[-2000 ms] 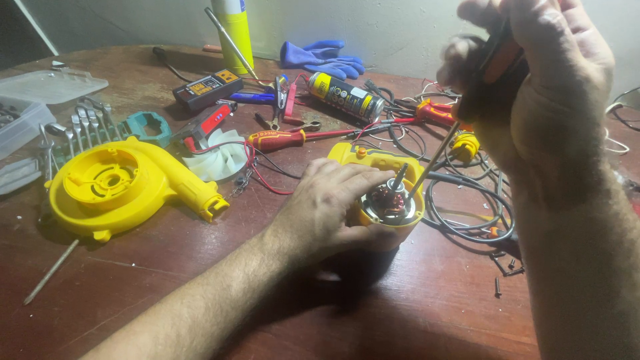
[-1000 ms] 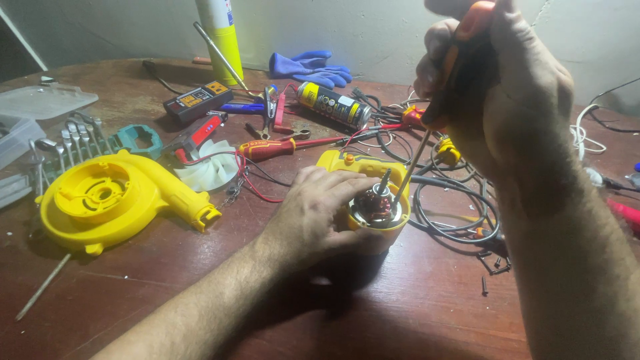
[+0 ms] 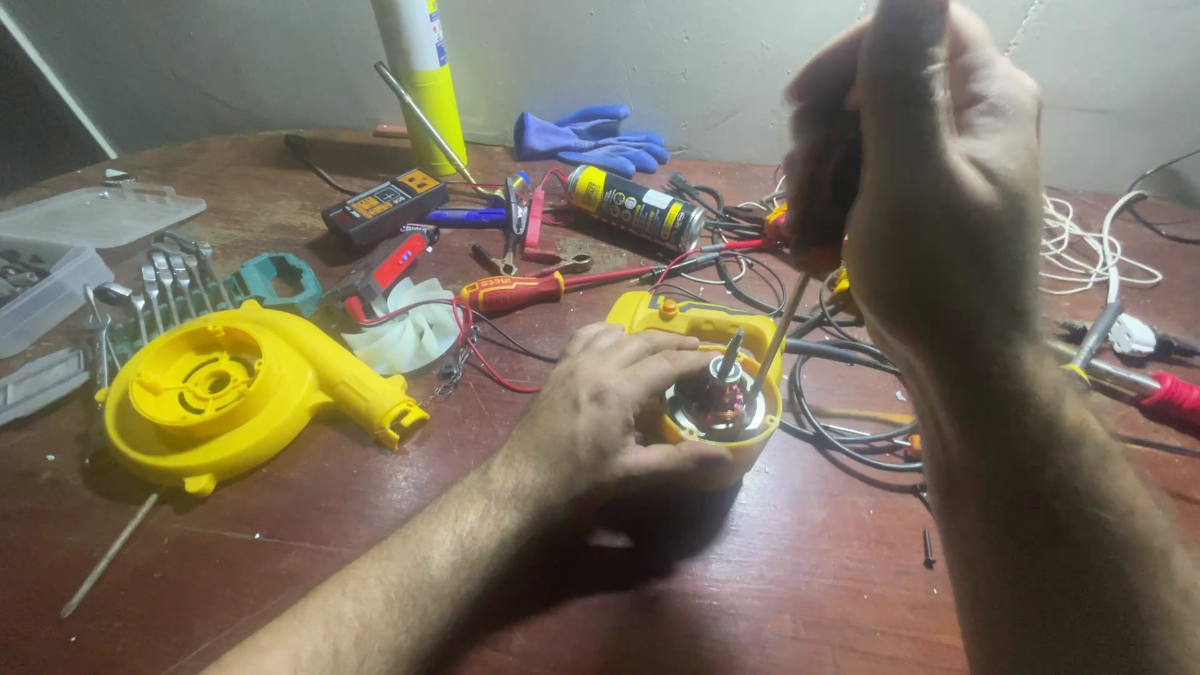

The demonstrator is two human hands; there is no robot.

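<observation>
My left hand (image 3: 623,412) grips the yellow motor housing (image 3: 736,459) of a power blower, which stands on the wooden table with its opening upward. Inside the housing, a motor armature (image 3: 717,398) shows copper windings and a metal shaft (image 3: 731,354) that points up. Raised at the right, my right hand (image 3: 923,159) is closed around the dark and orange handle of a screwdriver (image 3: 780,333). The screwdriver's shank slants down into the housing beside the windings; its tip is hidden. A yellow volute casing (image 3: 253,394) lies at the left, near a white fan impeller (image 3: 408,323).
Behind the housing lie a red insulated screwdriver (image 3: 516,292), a spray can (image 3: 637,206), blue gloves (image 3: 591,141) and a black meter (image 3: 384,206). Coiled black cables (image 3: 844,450) and a loose screw (image 3: 928,548) are at the right. Wrenches (image 3: 178,281) and a plastic box (image 3: 56,291) sit left.
My left hand stays on the housing and my right hand still holds the screwdriver, its shank inside the housing. The view has shifted slightly.
</observation>
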